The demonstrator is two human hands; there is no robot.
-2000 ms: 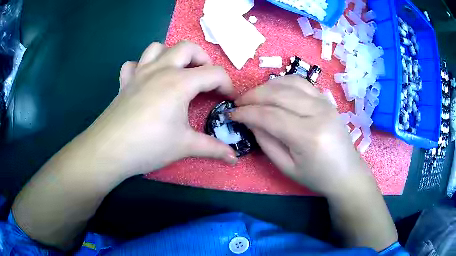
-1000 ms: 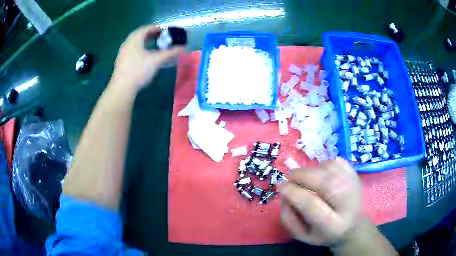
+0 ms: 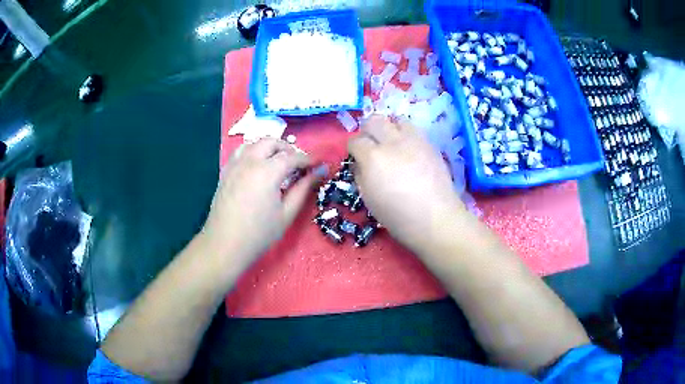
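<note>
A loose pile of small black-and-silver cylindrical bodies [image 3: 349, 226] lies on the red mat [image 3: 315, 281], between my hands. My left hand [image 3: 259, 184] is at the pile's left, fingers bent; something small and dark shows at its fingertips, too blurred to tell. My right hand [image 3: 398, 172] reaches over the pile's upper right side, its fingertips close together near the heap of frosty sleeves [image 3: 420, 101]. Whether it holds anything is hidden.
A small blue bin [image 3: 312, 75] of tiny white parts stands at the back. A large blue bin [image 3: 518, 105] holds sleeved bodies. A rack of parts [image 3: 620, 142] lies far right. White sheet pieces [image 3: 259, 126] lie left; a clear bag [image 3: 49, 232] lies far left. Round black carriers [image 3: 91, 88] sit on the bench.
The round black carrier has left my left hand; one now sits at the back. My left hand has come back to the pile. My right hand has moved up towards the sleeves.
</note>
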